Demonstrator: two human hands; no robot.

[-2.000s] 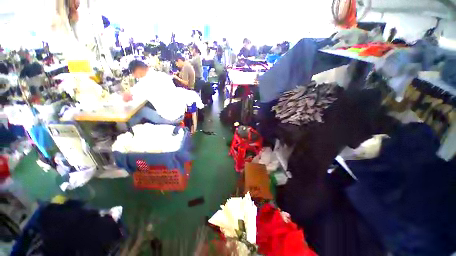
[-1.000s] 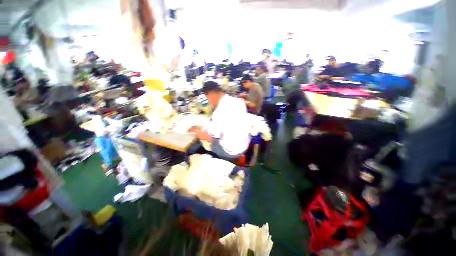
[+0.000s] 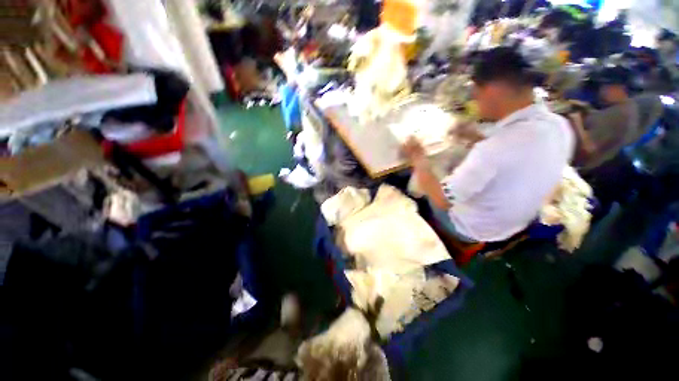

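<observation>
A cream fabric bundle point(image 3: 342, 350) shows blurred at the bottom edge, its lower end fanned and shaded brown. Just above it, more cream pieces point(image 3: 398, 294) spread out around a small dark spot; whether they belong to the same bundle I cannot tell. They lie over the near end of a blue-lined crate point(image 3: 428, 316) heaped with cream fabric pieces point(image 3: 391, 234). Neither of my hands can be made out. A pale blurred shape left of the bundle is too unclear to name.
A person in a white top point(image 3: 514, 171) sits behind the crate, at a table point(image 3: 361, 141) with pale fabric. Another seated person is further right. Dark garments point(image 3: 186, 283) fill a container at left. A shelf with a red tray point(image 3: 160, 141) stands upper left. Green floor point(image 3: 484, 335) shows right of the crate.
The view has turned left and down, and come closer to the crate and the seated person. The red basket and red fabric are out of view. The cream bundle now shows beside the crate's near end.
</observation>
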